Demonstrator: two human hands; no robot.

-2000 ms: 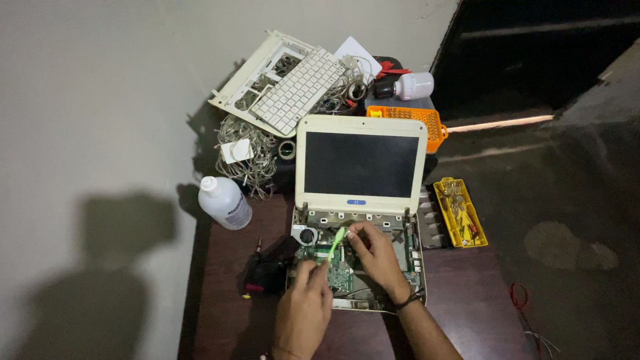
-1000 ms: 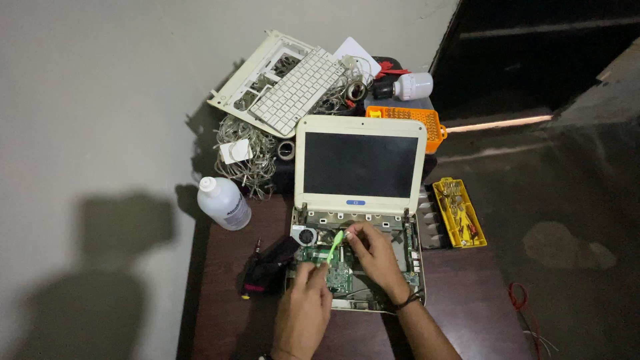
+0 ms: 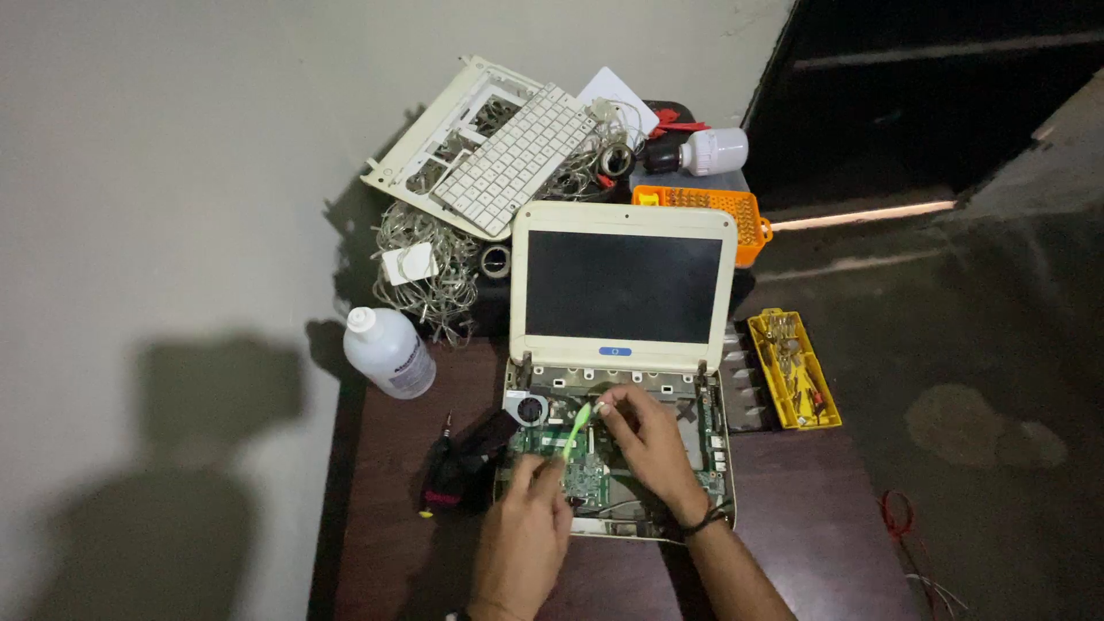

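An opened small laptop with a dark screen (image 3: 623,286) stands on the table, its lower case bare of keyboard. Inside show a green circuit board (image 3: 586,483) and a round cooling fan (image 3: 530,410) at the upper left. My left hand (image 3: 526,526) holds a bright green brush-like tool (image 3: 576,429) over the board, its wider end up near my other hand. Above the middle of the case, my right hand (image 3: 647,440) pinches something small and pale between thumb and forefinger; what it is I cannot tell.
White bottle (image 3: 390,354) and dark screwdriver-like tool (image 3: 442,470) at left. Behind: detached keyboard (image 3: 517,159), laptop frame (image 3: 397,164), tangled cables (image 3: 431,285), orange bit case (image 3: 746,220), light bulb (image 3: 716,152). At right, a yellow tray (image 3: 832,418) of small tools.
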